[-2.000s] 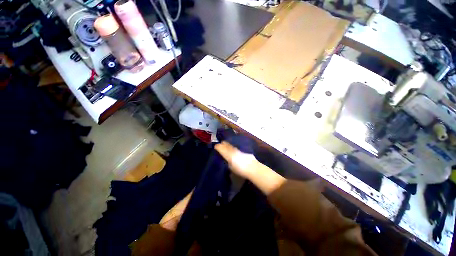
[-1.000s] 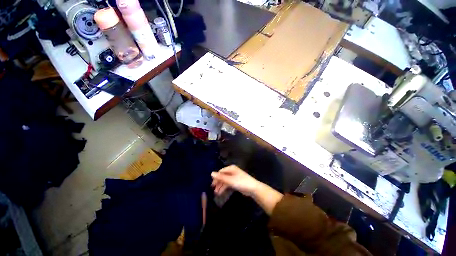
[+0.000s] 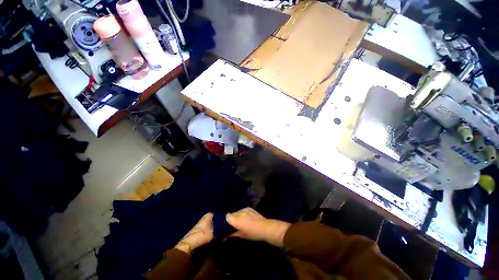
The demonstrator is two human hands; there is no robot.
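Dark navy cloth [image 3: 158,219] lies in a large heap over my lap and below the table's front edge. My left hand [image 3: 198,232] grips the cloth from the left. My right hand [image 3: 253,225] grips it from the right, close beside my left hand, with a short stretch of cloth between them. The fingertips are partly hidden in the cloth. The overlock machine [image 3: 437,147] stands on the white table, right of my hands, with nothing of mine touching it.
The worn white table [image 3: 246,104] runs diagonally, with a tan cardboard sheet [image 3: 312,49] behind. Black tools [image 3: 468,219] lie right of the machine. A neighbouring table [image 3: 101,117] holds a pink bottle-like item [image 3: 139,33]. Another dark cloth heap [image 3: 38,158] is at the left.
My left hand has come up into view beside my right hand. My right hand has moved down and now grips the cloth. The whole view has shifted slightly.
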